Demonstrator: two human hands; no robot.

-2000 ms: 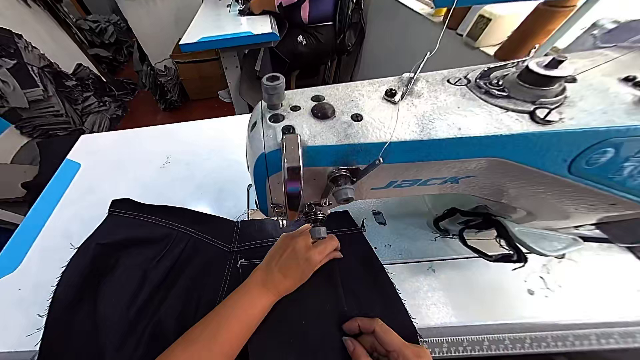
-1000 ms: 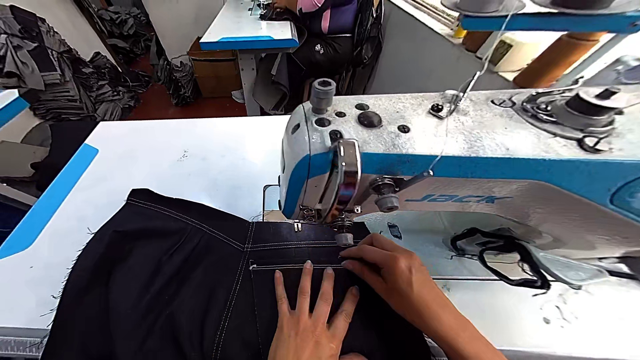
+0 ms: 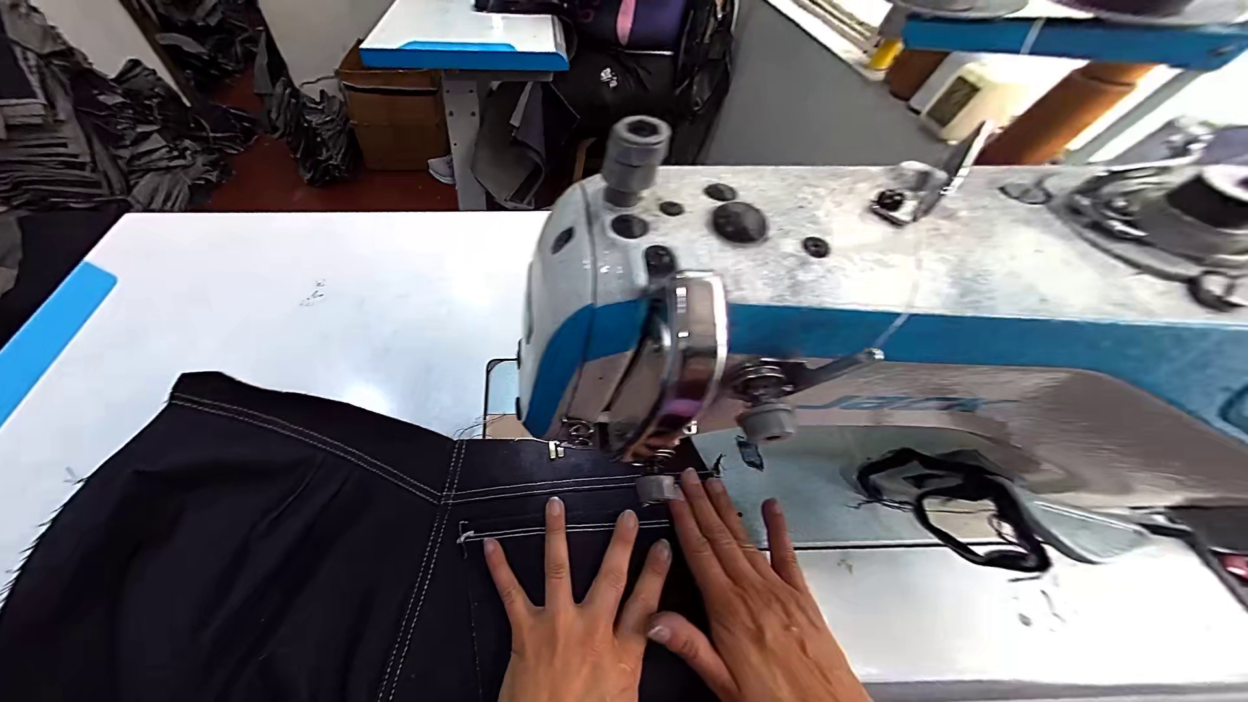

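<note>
Dark fabric with pale double topstitching (image 3: 322, 546), a garment piece, lies across the left and front of the sewing machine table. Its upper right part runs under the head of a Jack industrial sewing machine (image 3: 624, 331). My left hand (image 3: 585, 614) rests flat with fingers spread on the fabric, just below a horizontal stitched line. Beside it, my right hand (image 3: 751, 595) is flat too, its fingertips near the grey knob by the presser foot and the fabric's right edge. The needle is hidden behind the machine's parts.
Black fabric loops (image 3: 951, 507) lie under the machine arm at the right. The white table (image 3: 322, 292) has a blue corner strip. Behind are another table (image 3: 468, 29), a cardboard box (image 3: 390, 117) and piles of dark cloth (image 3: 146, 136). A thread stand is at upper right.
My left hand has moved from near the needle area down onto the fabric. My right hand, earlier lower right, reached the presser foot and now lies flat with fingers extended.
</note>
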